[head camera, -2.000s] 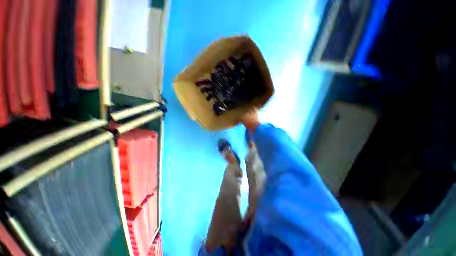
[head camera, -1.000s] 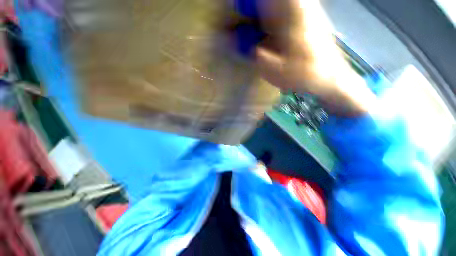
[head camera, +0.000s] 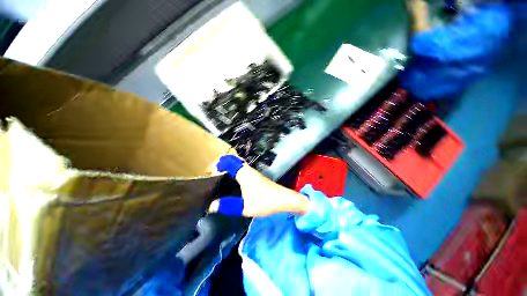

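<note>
A large open cardboard box (head camera: 127, 214) fills the left side of the view, tilted. My right hand (head camera: 263, 193), with blue finger wraps (head camera: 230, 206), grips the box's right edge between thumb and fingers. My left hand is not visible. A heap of black binder clips (head camera: 271, 118) lies on the green bench and partly in a tipped white bin (head camera: 225, 46). The inside bottom of the box is hidden.
A white paper sheet (head camera: 353, 62) with two dark marks lies right of the heap. An orange-red tray (head camera: 442, 165) holds rows of clips beside a red stool (head camera: 322, 175). Another person's blue sleeve (head camera: 456, 49) is at the upper right. Red stacks (head camera: 471, 237) stand lower right.
The blurred box has moved left and lower, with its opening now showing. The bench, clip heap and white bin have come into fuller view. My right hand still holds the box.
</note>
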